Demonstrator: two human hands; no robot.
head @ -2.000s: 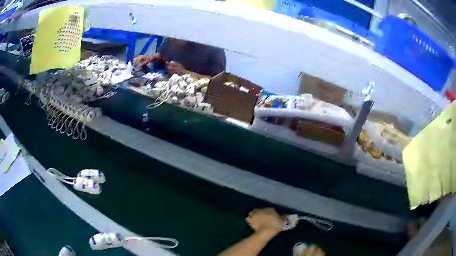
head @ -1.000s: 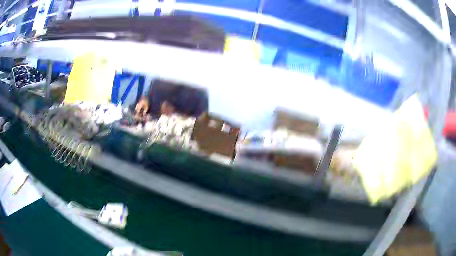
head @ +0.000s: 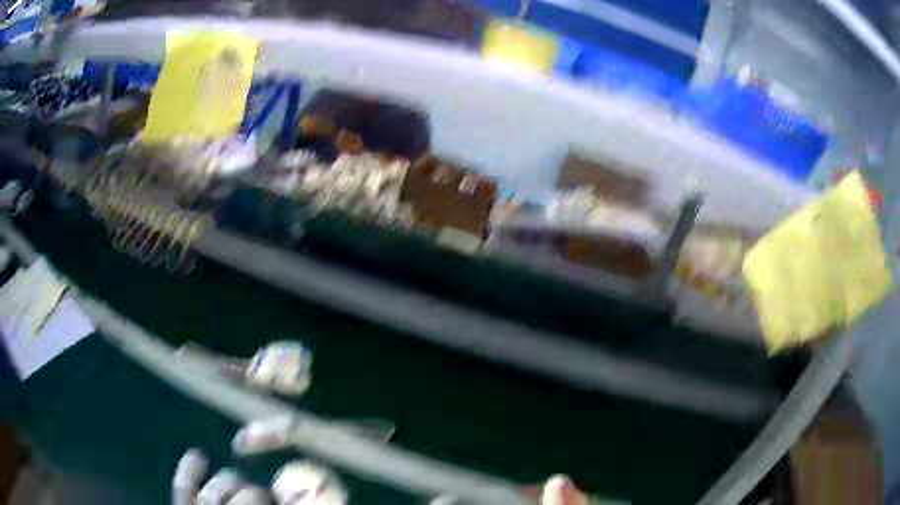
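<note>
The view is blurred. Two long white items (head: 281,367) lie side by side on the dark green conveyor, a cord trailing left. Another long white item (head: 264,434) lies at the near metal rail, its cord loop stretching right. Several whitish pieces (head: 308,483) show at the bottom left edge, too blurred to name surely. Only a fingertip, seemingly of my right hand (head: 561,490), shows at the bottom edge, right of the middle. The rest of that hand is cut off, so what it holds is hidden. My left hand is not in view.
A row of corded items (head: 148,222) hangs at the far rail on the left. Beyond are heaped white items (head: 360,187), a brown carton (head: 449,197) and another person's hands. Papers (head: 44,321) lie at the left. A yellow sheet (head: 819,266) hangs at the right.
The camera view has shifted and turned. Two seconds ago two hands showed at the lower right, one at a white corded item; now only a fingertip shows. More whitish pieces show at the bottom left.
</note>
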